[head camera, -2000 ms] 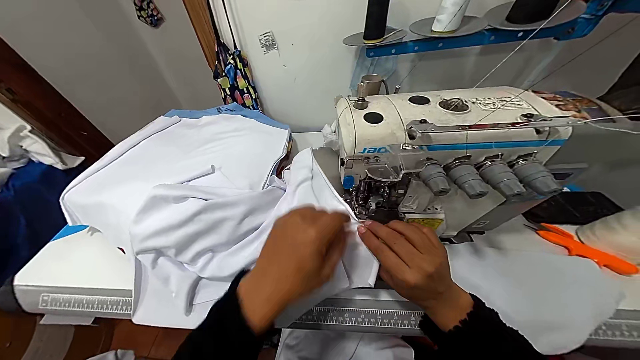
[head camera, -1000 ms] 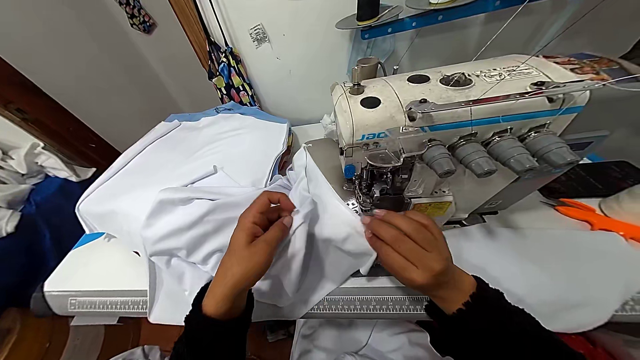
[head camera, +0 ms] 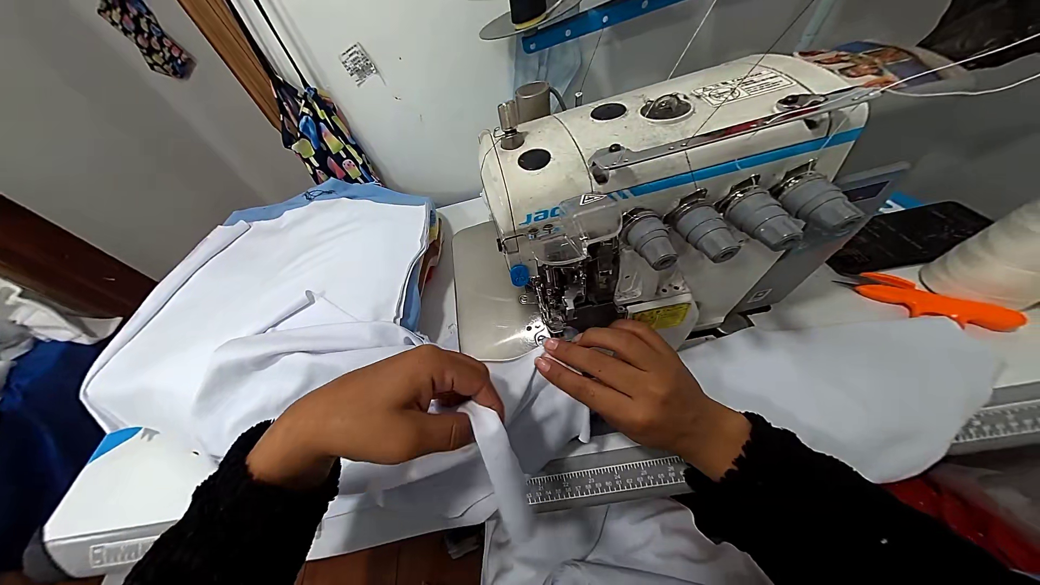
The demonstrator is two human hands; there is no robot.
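My left hand (head camera: 398, 406) pinches a narrow strip of white fabric (head camera: 497, 459) between thumb and fingers, left of and below the presser foot. My right hand (head camera: 630, 382) lies with its fingertips on the white cloth's edge right in front of the needle area of a Jack overlock sewing machine (head camera: 674, 154). The presser foot (head camera: 556, 321) is partly behind the right fingers. More of the white cloth (head camera: 292, 357) lies bunched to the left, over a stack of flat white pieces (head camera: 317, 252) with light blue fabric beneath. Whether the right fingers pinch the cloth is hard to see.
Orange-handled thread snips (head camera: 942, 305) and a large cream thread cone (head camera: 991, 256) stand right of the machine, near a dark flat object (head camera: 910, 236). A white fabric piece (head camera: 845, 382) lies at the right. A ruler strip (head camera: 605, 481) runs along the table's front edge. White cloth (head camera: 617, 544) hangs below.
My left hand has moved right and toward the table's front edge and now holds up a strip of the cloth. A second ago its fingers were over the bunched cloth. The right hand stays by the presser foot.
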